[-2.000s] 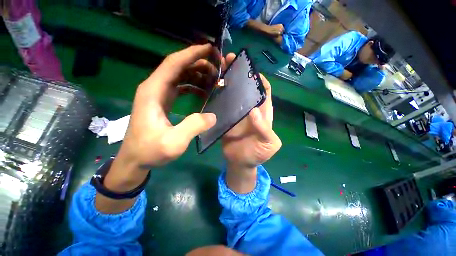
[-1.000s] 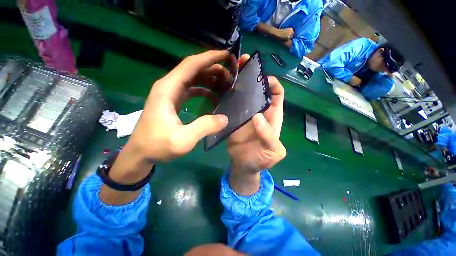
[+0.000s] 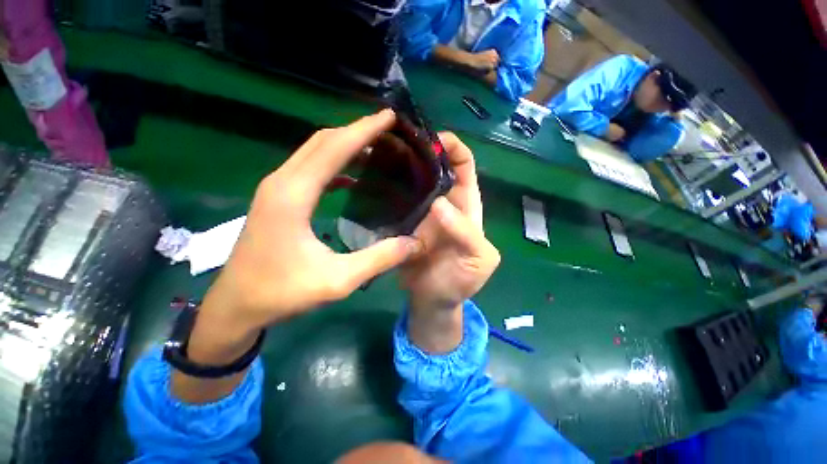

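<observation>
A joined phone unit (image 3: 390,186), a glossy black slab with a red spot at its upper right edge, is held tilted above the green bench. My left hand (image 3: 290,227) grips its upper edge with the fingers and its lower edge with the thumb. My right hand (image 3: 451,240) holds its right side, the fingers partly behind it. The slab's dark reflective face shows between my hands. No gap between two halves can be made out, and the inner plate face is hidden.
Clear blister trays (image 3: 68,227) stand at left, with a white tissue (image 3: 213,246) beside them. A blue rod (image 3: 510,340) and paper slip (image 3: 519,322) lie right. Phone units (image 3: 535,220) line the dark strip. A black slotted tray (image 3: 725,358) is far right. People in blue smocks sit opposite.
The grey plate face seen before is out of sight; the two opened parts have come together into one dark slab. Both hands still hold it, and the view has shifted slightly.
</observation>
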